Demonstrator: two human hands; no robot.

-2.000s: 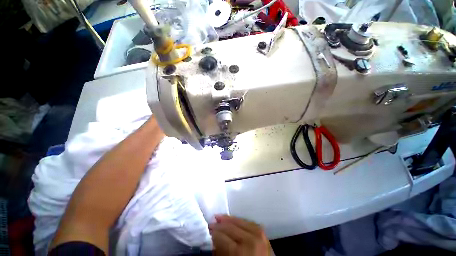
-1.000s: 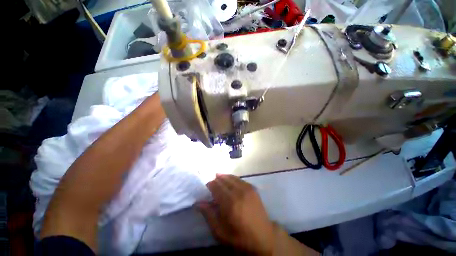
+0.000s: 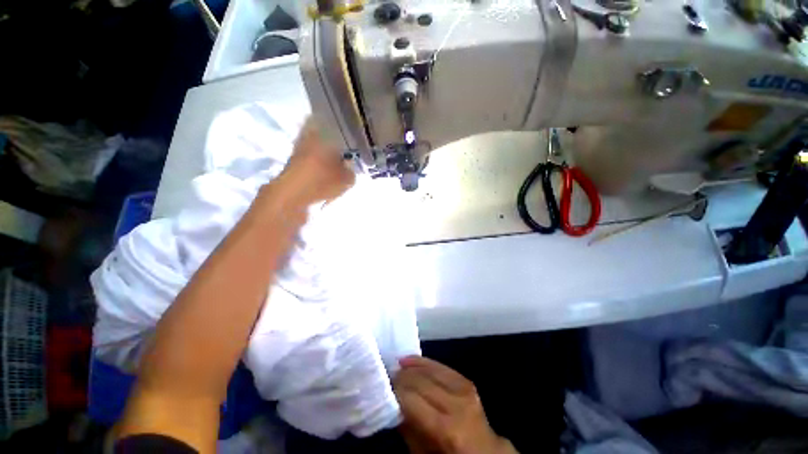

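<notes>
The white garment piece [image 3: 306,346] lies bunched on the table left of the needle and hangs over its front edge. Its flatter band [image 3: 399,310] runs from the lit needle area towards me. My left hand [image 3: 323,173] rests on the cloth beside the presser foot [image 3: 407,173]; its fingertips are washed out by glare. My right hand [image 3: 438,403] pinches the band's near end below the table edge. The off-white sewing machine head [image 3: 470,80] stands above. Glare hides the needle and stitch line.
Scissors with black and red loops [image 3: 580,202] lie right of the needle, beside a thin tan stick [image 3: 642,222]. A white tray [image 3: 257,44] is behind the head. A blue crate [image 3: 106,390] is left of the table. Greyish cloth [image 3: 744,363] lies at lower right.
My right hand first moved up to the cloth near the needle, then back down with the band's end. My left hand now shows more fully beside the needle. The view has tilted down.
</notes>
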